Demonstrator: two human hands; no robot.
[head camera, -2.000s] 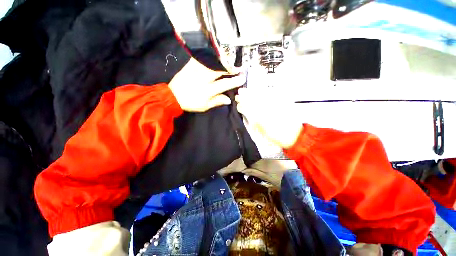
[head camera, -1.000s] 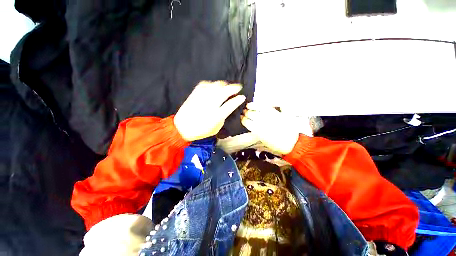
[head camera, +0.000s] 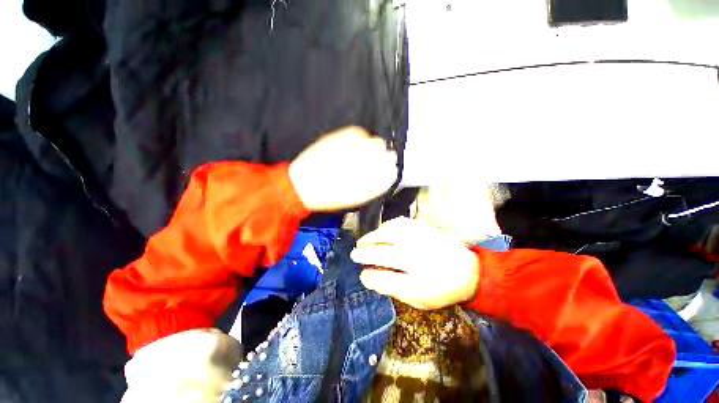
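The black garment piece (head camera: 236, 86) lies over the left of the table, its straight edge running down to my hands. My left hand (head camera: 345, 169) is closed on that garment edge near the table's front. My right hand (head camera: 418, 264) is lower and nearer my body, in front of my denim jacket, with its fingers bent around the lower end of the dark edge strip. What the fingertips pinch is overexposed and partly hidden. The needle and presser foot are out of the picture.
The white machine table (head camera: 552, 126) is at the right, with a thin dark seam line. A black rectangle (head camera: 587, 9) shows at the top. Dark cloth with pale threads (head camera: 568, 212) hangs below the table. Blue material (head camera: 292, 271) lies below, between my arms.
The view has shifted away from the machine head, down to the front edge. Since a second ago, my right hand has moved down towards my body; my left hand has turned and moved slightly right.
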